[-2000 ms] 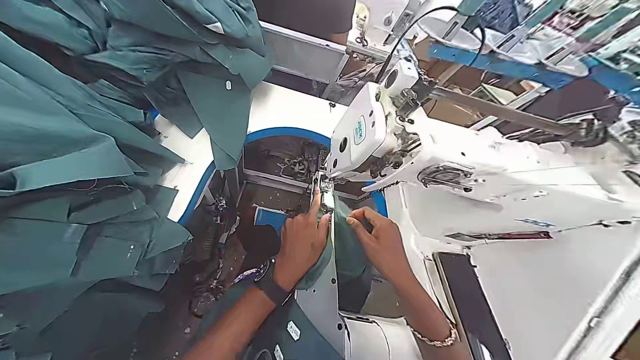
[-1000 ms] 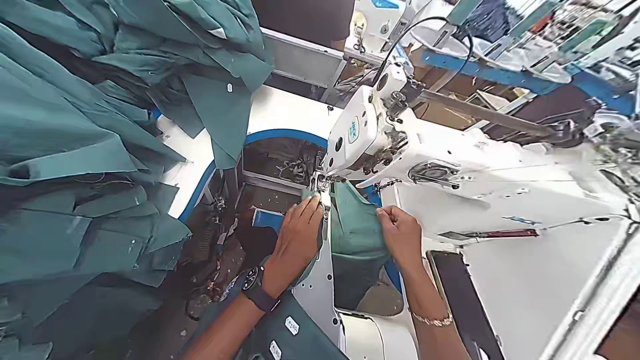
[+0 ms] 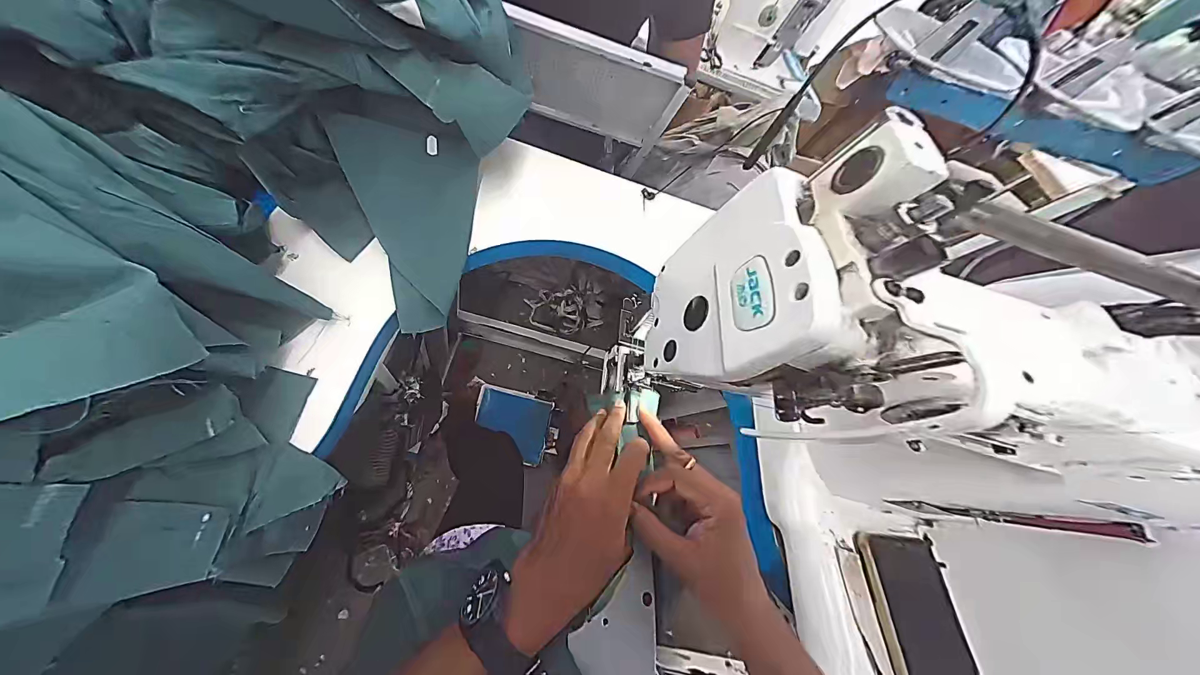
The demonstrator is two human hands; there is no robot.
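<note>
A white Jack industrial sewing machine (image 3: 750, 291) reaches in from the right, its presser foot (image 3: 630, 370) just beyond my fingertips. Green fabric (image 3: 647, 403) lies under and in front of the foot, mostly hidden by my hands. My left hand (image 3: 586, 516), with a dark watch at the wrist, presses flat on it with the fingers extended. Beside it my right hand (image 3: 694, 525), wearing a ring, has its index finger on the fabric near the foot and its other fingers curled; whether they pinch cloth cannot be told.
Green cut fabric pieces (image 3: 103, 328) are heaped at the left, some hanging over the white table (image 3: 562, 202) with its blue-edged cutout. A smartphone-like dark object (image 3: 914, 600) and a red-handled tool (image 3: 1078, 525) lie at the right. Part of another person (image 3: 680, 28) shows at the top.
My right hand has come inward from the right to beside my left hand. The green fabric spread between the hands one second ago is now mostly out of sight beneath them.
</note>
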